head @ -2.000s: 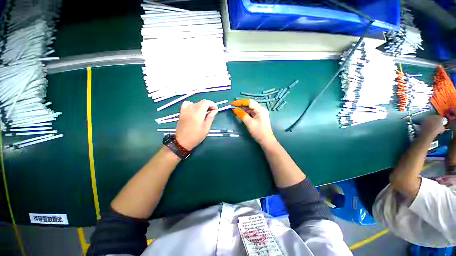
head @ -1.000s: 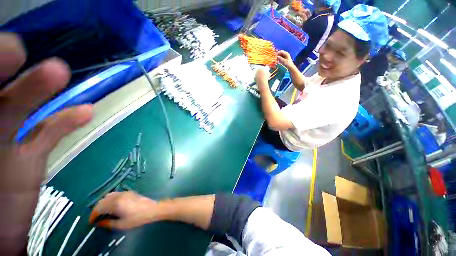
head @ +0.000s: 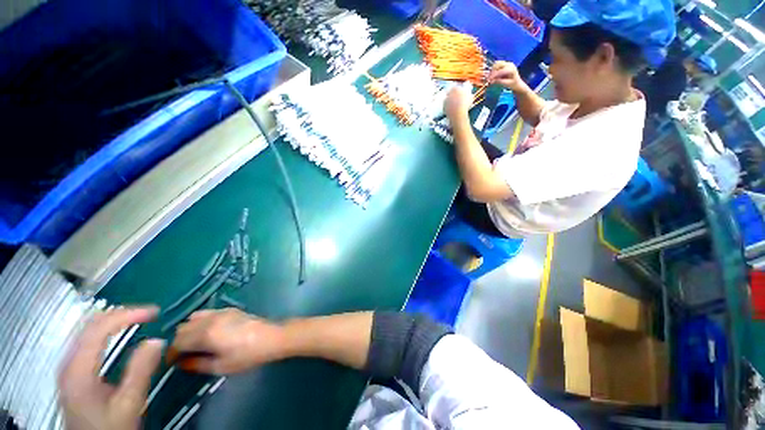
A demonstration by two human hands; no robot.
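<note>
My right hand [head: 222, 340], with orange covers on its fingertips, is at the lower left over the green bench, by the ends of a few white tubes [head: 195, 406]. Its fingers are curled and partly hidden, so what they hold is unclear. My left hand [head: 113, 369] is blurred at the lower left edge, thumb and fingers apart, beside the pile of plain white tubes [head: 32, 336]. Short dark-grey sleeves [head: 239, 256] lie in a small heap just above my right hand.
A large blue bin [head: 159, 138] stands at the upper left; a long grey cord [head: 289, 197] hangs from it onto the bench. Sleeved white tubes [head: 335, 134] lie beyond. A person in a blue cap [head: 562, 159] sits at the bench handling orange pieces [head: 450, 55]. A cardboard box [head: 616, 361] stands on the floor.
The view has swung to the right since the first frame. My left hand has dropped from in front of the bin to beside the tubes near my right hand.
</note>
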